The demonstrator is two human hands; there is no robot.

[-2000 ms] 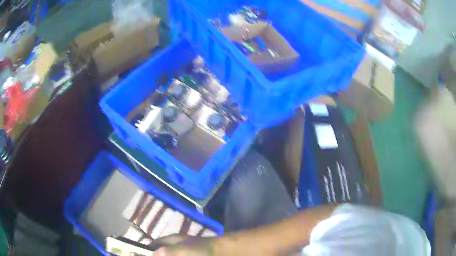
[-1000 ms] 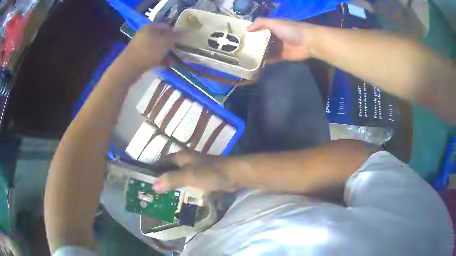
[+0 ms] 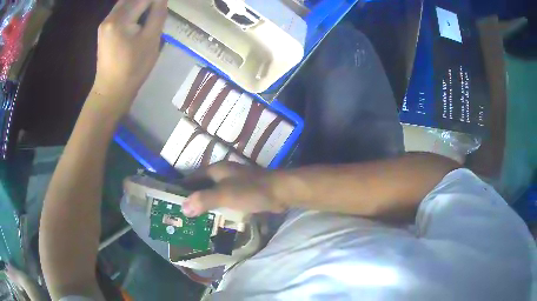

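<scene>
A cream shell (image 3: 265,47) with a round spoked opening is cut off by the top edge. My left hand (image 3: 131,44) grips its left end; the fingertips are partly cut off or hidden. My right hand (image 3: 229,188) holds a cream housing half (image 3: 138,191) low in front of my body, with the thumb on its green circuit board (image 3: 182,228). A small black block (image 3: 224,240) shows beside the board. Another cream shell part (image 3: 203,261) lies under them, partly covered.
A shallow blue bin (image 3: 288,141) behind my right hand holds several closed cream units (image 3: 226,117) with brown bands. A dark table (image 3: 59,76) is at left. My grey-clad thigh (image 3: 347,100) is beside the bin, with a printed dark blue box (image 3: 441,82) to its right.
The spoked shell has come nearer and higher, and my left hand has moved up and left. Another person's hand that held its right end has left the view. My right hand has hardly moved.
</scene>
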